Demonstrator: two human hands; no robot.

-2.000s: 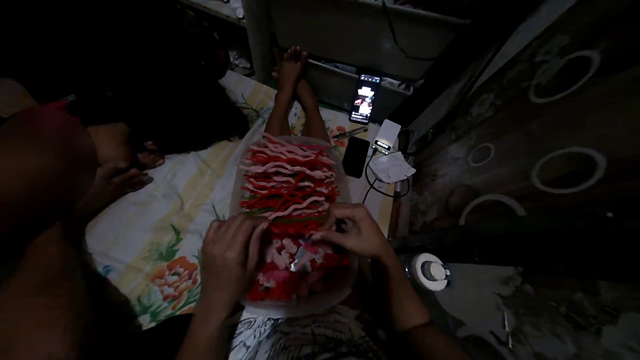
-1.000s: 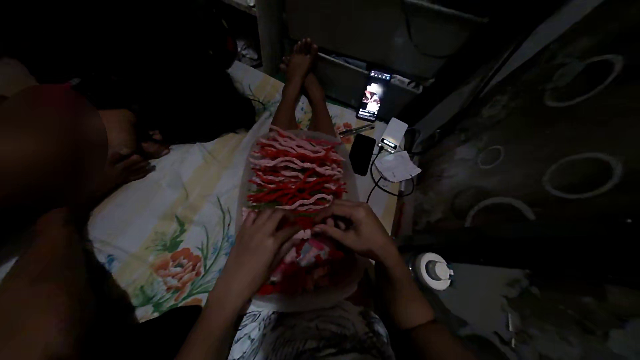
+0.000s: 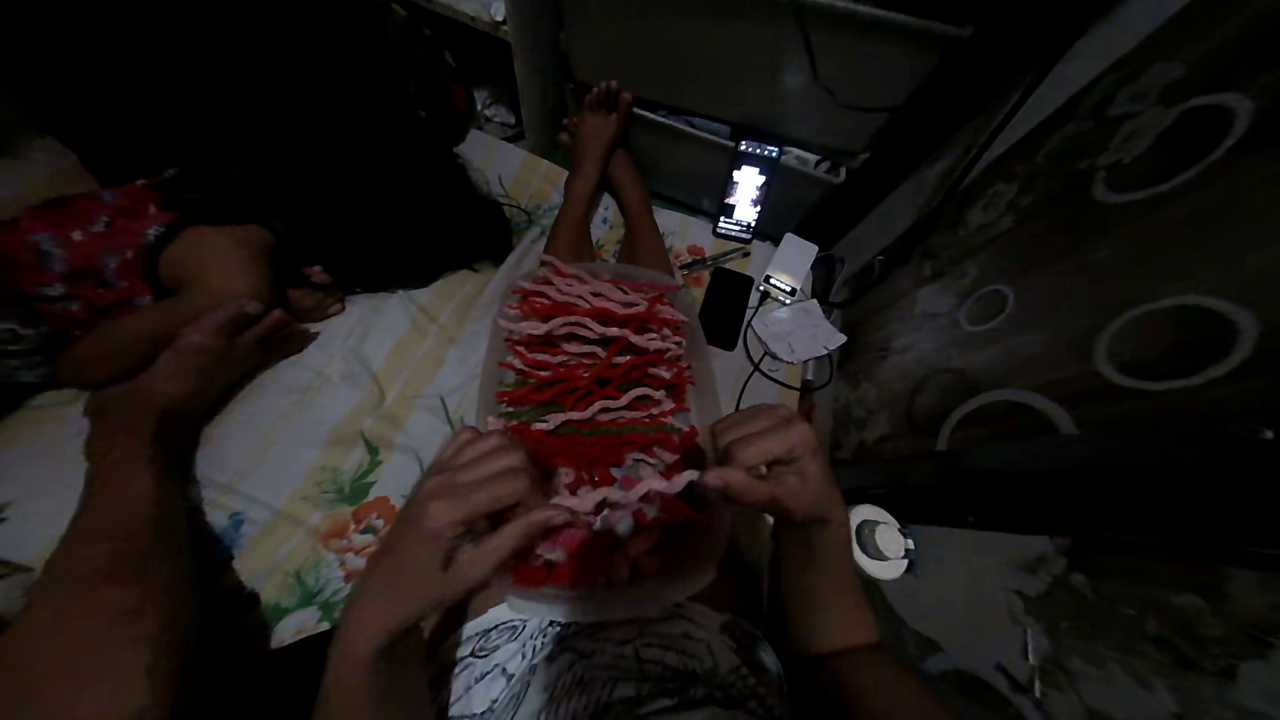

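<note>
A wavy pink strand, perhaps a fuzzy craft stem (image 3: pixel 625 494), stretches between my hands above a translucent plastic tub (image 3: pixel 620 603) on my lap. Its right end is pinched by my right hand (image 3: pixel 775 465), which wears a ring. The fingers of my left hand (image 3: pixel 475 510) close around the left end. Several wavy red, pink and green strands (image 3: pixel 595 345) lie crosswise in the far part of the tub. Small red and pink pieces (image 3: pixel 580 555), too dim to identify, fill the near part.
A lit phone (image 3: pixel 745 190) leans upright beyond the tub. Near it lie pens (image 3: pixel 714 261), a dark phone-like object (image 3: pixel 726 308), a white power bank (image 3: pixel 790 266) with a cable and crumpled paper (image 3: pixel 798 331). Another person's limbs (image 3: pixel 215 280) rest on the floral sheet (image 3: pixel 330 430). A round white object (image 3: pixel 881 541) is at right.
My hands have moved apart from where they were close together a second ago, and the pink strand now shows stretched between them. The other person's limbs at left have shifted.
</note>
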